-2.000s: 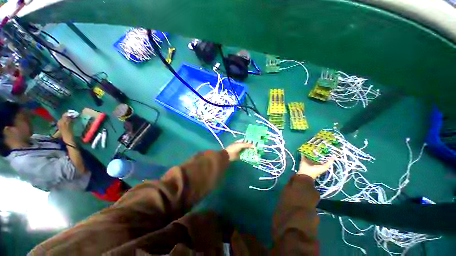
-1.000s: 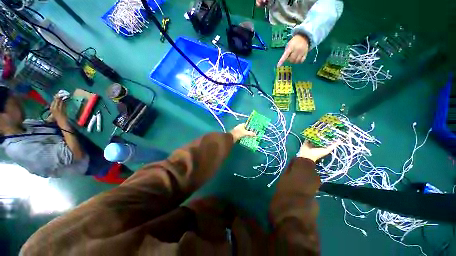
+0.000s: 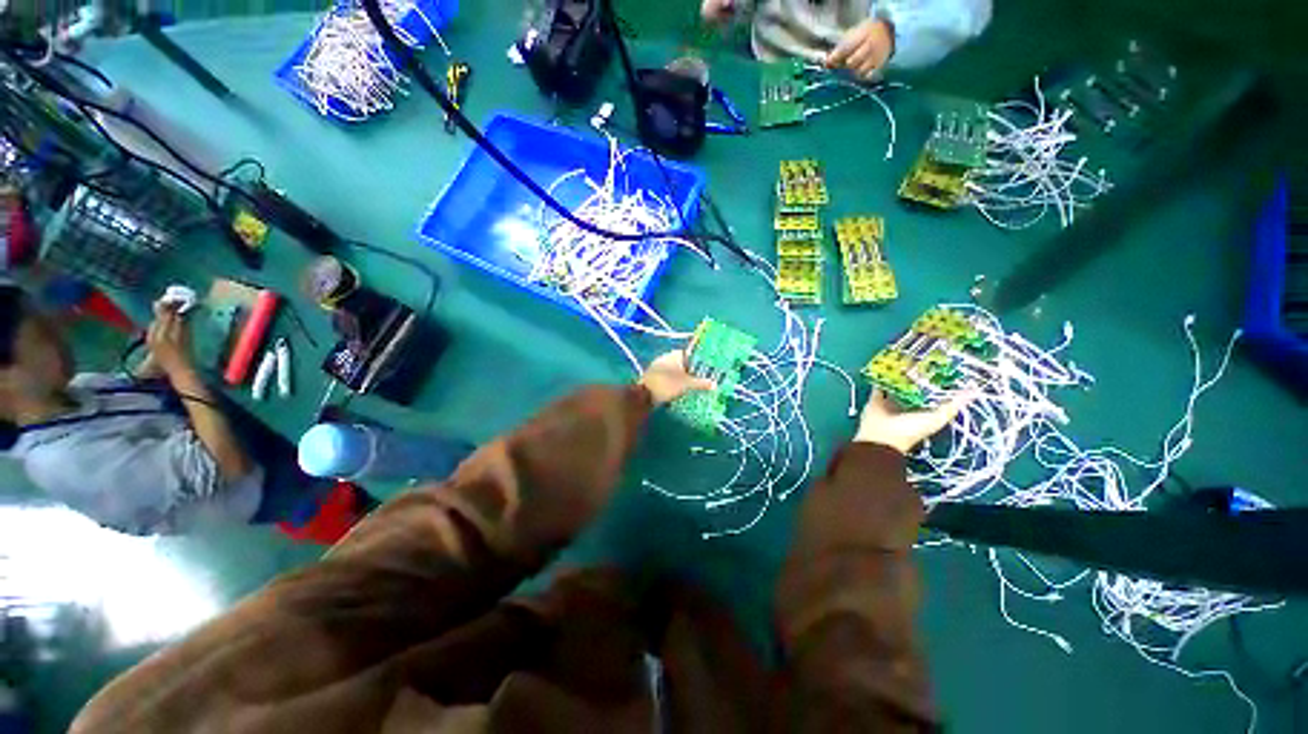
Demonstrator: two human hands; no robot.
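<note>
My left hand (image 3: 671, 377) holds a green circuit board panel (image 3: 717, 376) by its left edge, green face up, white leads hanging off its right side. My right hand (image 3: 907, 419) holds a yellow wired panel stack (image 3: 922, 359) from below and in front; a thick tangle of white leads (image 3: 1000, 416) spreads to its right. The two hands are apart. Two groups of bare yellow panels lie on the mat beyond them, one a column (image 3: 801, 237), the other a single stack (image 3: 865, 261). The fingers under the stack are partly hidden.
A blue bin (image 3: 481, 194) with white leads stands ahead left, with black equipment (image 3: 670, 111) behind it. Another wired stack (image 3: 940, 165) lies ahead right. A dark bar (image 3: 1119, 545) crosses at right. A person (image 3: 136, 430) sits left; another person's hand (image 3: 862, 50) is across the bench.
The other person's hand came in, pointed at the yellow panels, then drew back to a far green board. The yellow column is now more spread out. My hands still hold the same panels.
</note>
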